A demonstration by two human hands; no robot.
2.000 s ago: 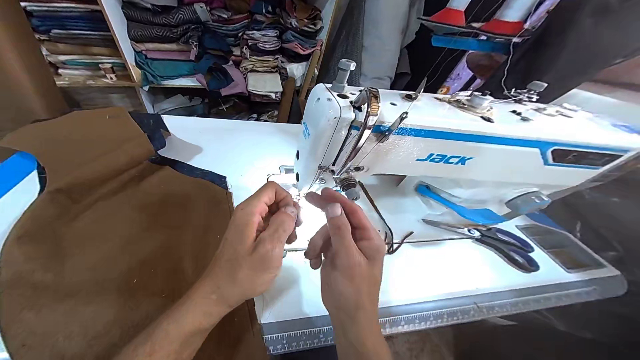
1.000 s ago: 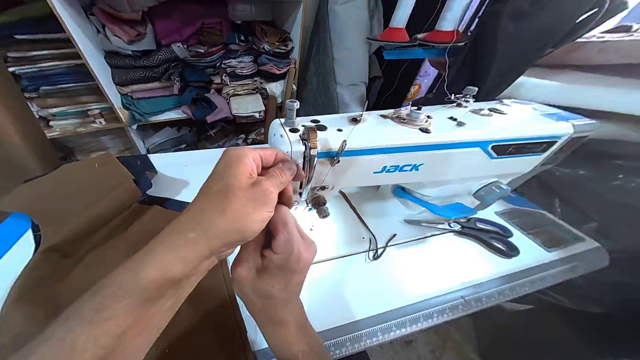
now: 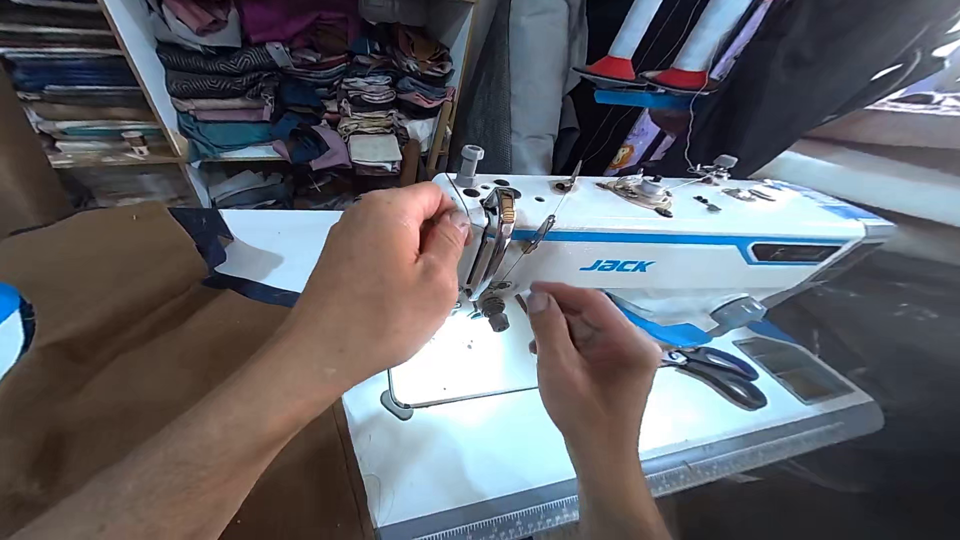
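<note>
A white and blue Jack sewing machine point(image 3: 675, 262) stands on the table. My left hand point(image 3: 397, 270) is raised at the machine's left end, thumb and forefinger pinched on a dark thread point(image 3: 456, 191) that shows just above the fingertips. Right of it, in front of the machine arm, my right hand point(image 3: 589, 352) has thumb and forefinger pressed together; whether thread lies between them is too small to tell. Between the hands are the metal thread take-up guard point(image 3: 495, 240) and the tension knob point(image 3: 494, 313). The needle area is partly hidden behind my left hand.
Dark-handled scissors point(image 3: 720, 375) lie right of my right hand, near a blue strip point(image 3: 675, 330). Brown fabric point(image 3: 97, 360) with dark blue edging covers the left side. A ruler strip point(image 3: 525, 520) runs along the table's front edge. Shelves of folded cloth point(image 3: 367, 97) stand behind.
The hands, close together one second ago, are now apart, with my right hand to the right of the tension knob. My left hand is up by the machine's left end.
</note>
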